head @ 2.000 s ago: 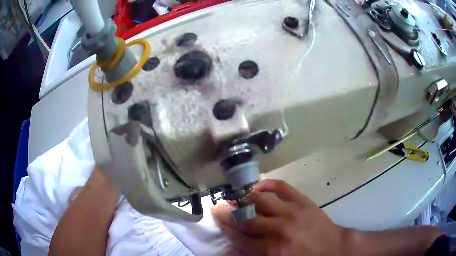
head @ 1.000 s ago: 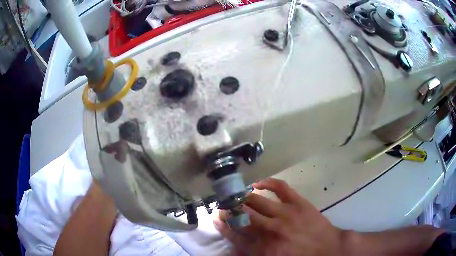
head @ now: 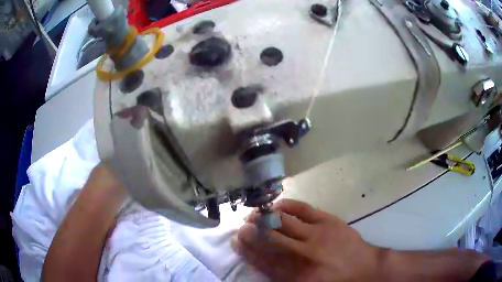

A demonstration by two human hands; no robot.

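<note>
A white garment (head: pixel 148 248) lies on the table under the left end of the cream sewing machine head (head: pixel 341 82), with a gathered, ruffled band at the lower middle. The needle area is mostly hidden behind the head. My right hand (head: pixel 308 242) lies on the cloth beside the thread tension assembly (head: pixel 263 165), fingers bent; its fingertips are partly hidden, so its hold cannot be told. My left forearm reaches over the cloth at the lower left; my left hand itself is hidden behind the machine head.
A yellow-and-black tool (head: pixel 459 164) and a pale thin stick (head: pixel 435 155) lie behind the bed at the right. A red basket (head: pixel 181 15) stands behind the machine. A blue crate edge (head: pixel 23 165) shows at the left.
The view has shifted, so the machine sits higher. More of the gathered band shows beside my left forearm. My right hand stays near the tension assembly.
</note>
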